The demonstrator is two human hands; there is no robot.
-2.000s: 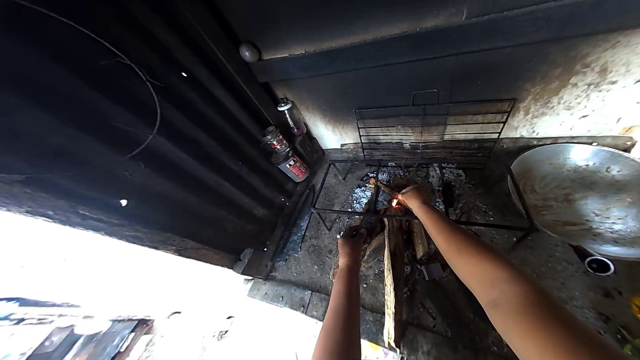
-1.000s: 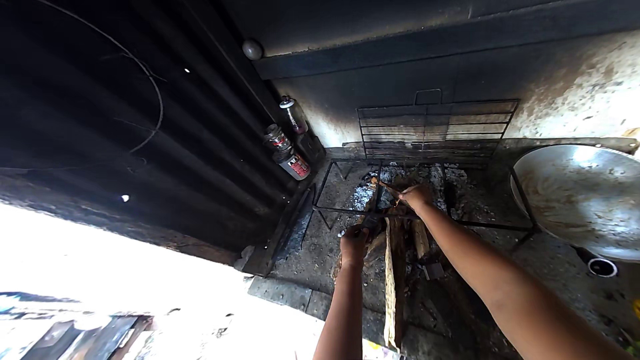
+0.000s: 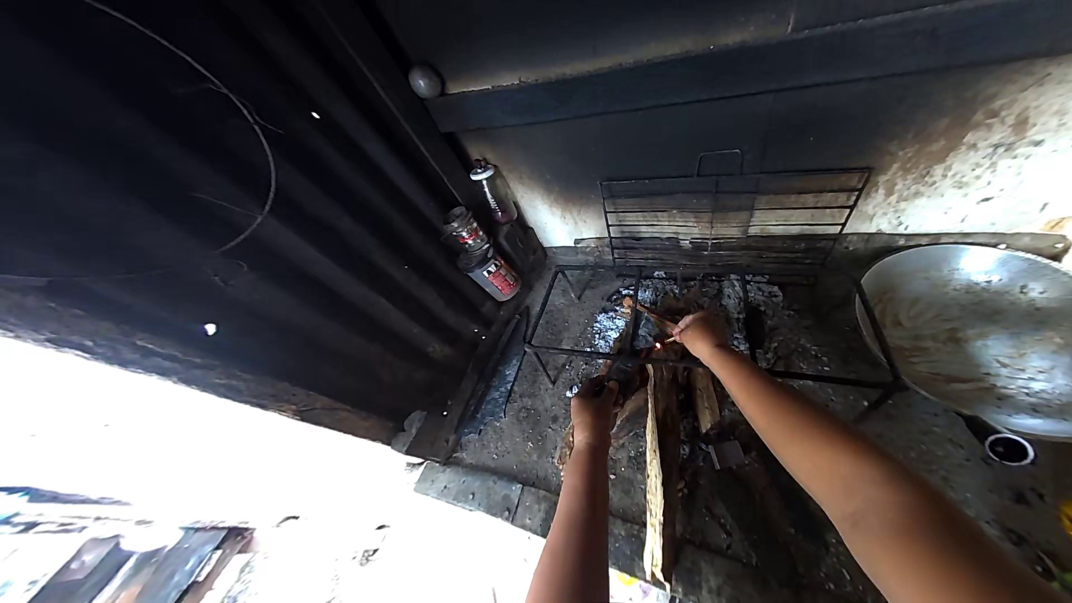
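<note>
My right hand (image 3: pixel 702 332) is closed on a thin wooden stick (image 3: pixel 649 314) over the ash bed, inside the black metal stand (image 3: pixel 578 352). A small red-orange glow (image 3: pixel 659 345) shows just below its fingertips, at what looks like a second short sliver. To the left and nearer me, my left hand (image 3: pixel 595 406) grips a dark object (image 3: pixel 621 373) whose kind I cannot tell. Between my forearms lies a long split firewood log (image 3: pixel 657 486), with a shorter piece of firewood (image 3: pixel 705 400) beside it. Grey-white ash (image 3: pixel 610 331) lies around the sticks.
A black wire grill rack (image 3: pixel 729 209) leans on the sooty wall. At right sits a large metal wok (image 3: pixel 971 335) with a black handle. A clear bottle (image 3: pixel 500 201), a glass jar (image 3: pixel 465 230) and a labelled can (image 3: pixel 496 276) stand in the left corner by the corrugated wall.
The small bright flame by my right fingertips two seconds ago has dwindled to a small red-orange glow. Both hands have stayed nearly in place.
</note>
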